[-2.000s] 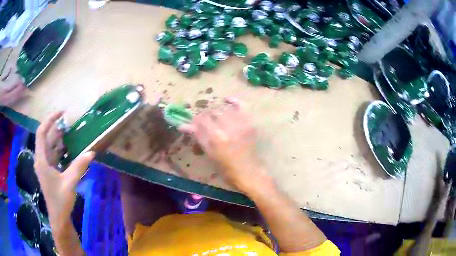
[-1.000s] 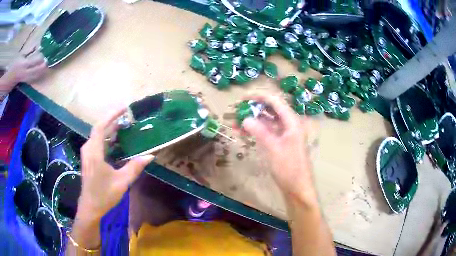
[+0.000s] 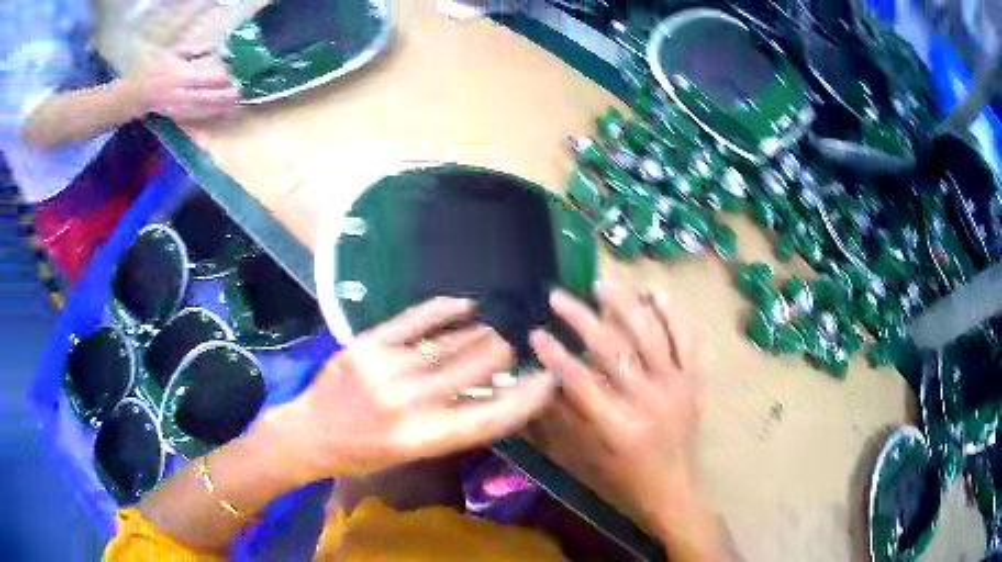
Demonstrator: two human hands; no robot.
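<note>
A glossy green car body shell [image 3: 368, 247] with a black opening and pale rim is in front of me, seen from its dark side, over the bench edge. My left hand [image 3: 440, 384] is on its near side, fingers reaching over the black area. My right hand [image 3: 626, 384] is on the shell's near right side, fingers against it. Whether a small green part is between my fingers is hidden. The glue cup is not visible.
Small green parts [image 3: 659, 198] lie heaped at the upper right, with stacked shells [image 3: 731, 82] behind. Another shell [image 3: 906, 494] lies at the right. A blue crate [image 3: 82, 258] holds shells at the left. Another person's hand [image 3: 187, 88] touches a shell [image 3: 308, 49] at the upper left.
The shell has turned so its black opening faces the camera. My right hand has moved from beside the cup onto the shell. The view has swung left.
</note>
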